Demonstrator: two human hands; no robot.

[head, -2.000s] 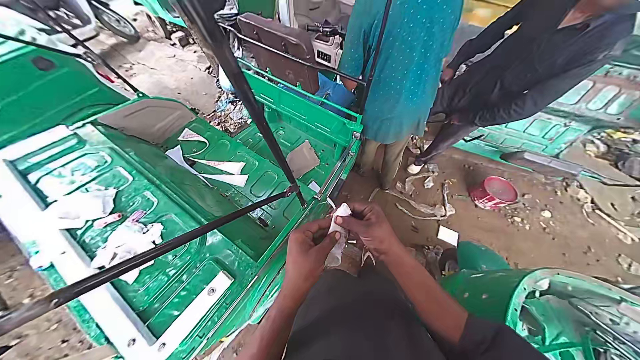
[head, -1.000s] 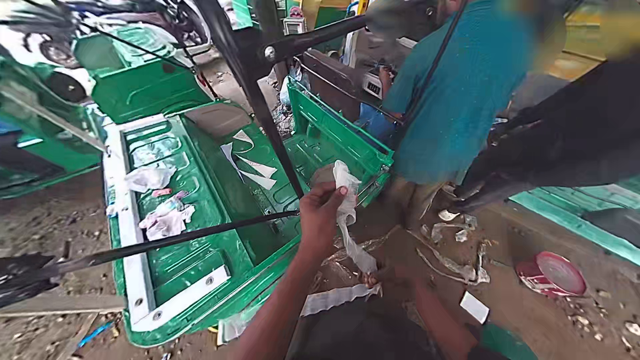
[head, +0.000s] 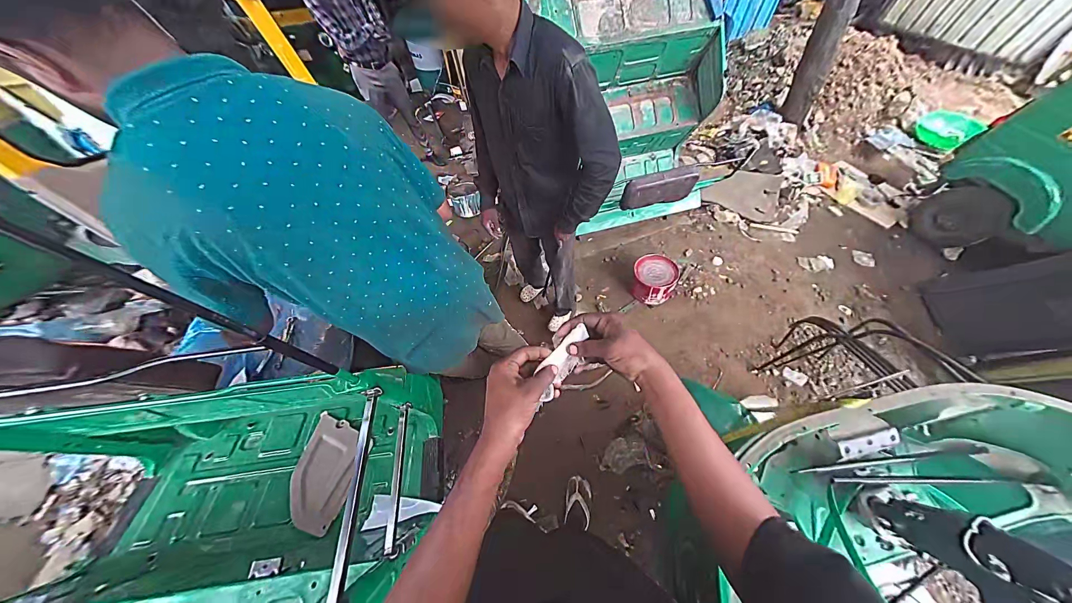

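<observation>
A small white strip (head: 563,360), folded or rolled up, is held between my two hands in front of my body. The thumb and fingers of my left hand (head: 521,389) pinch its lower end. At its upper end, my right hand (head: 611,345) grips it with bent fingers. The strip looks like paper or thin cloth; which one I cannot tell. Dirt ground lies below both hands.
Green metal vehicle body (head: 209,494) at lower left holds a grey flat panel (head: 324,473). A person in a teal shirt (head: 276,201) bends at left; another in a black shirt (head: 540,126) stands ahead. A red tin (head: 655,279), cables (head: 863,343) and a green rounded vehicle part (head: 938,410) lie right.
The view has swung far to the right. One second ago the white strip hung long between my spread hands; now it is compact and my hands are close together.
</observation>
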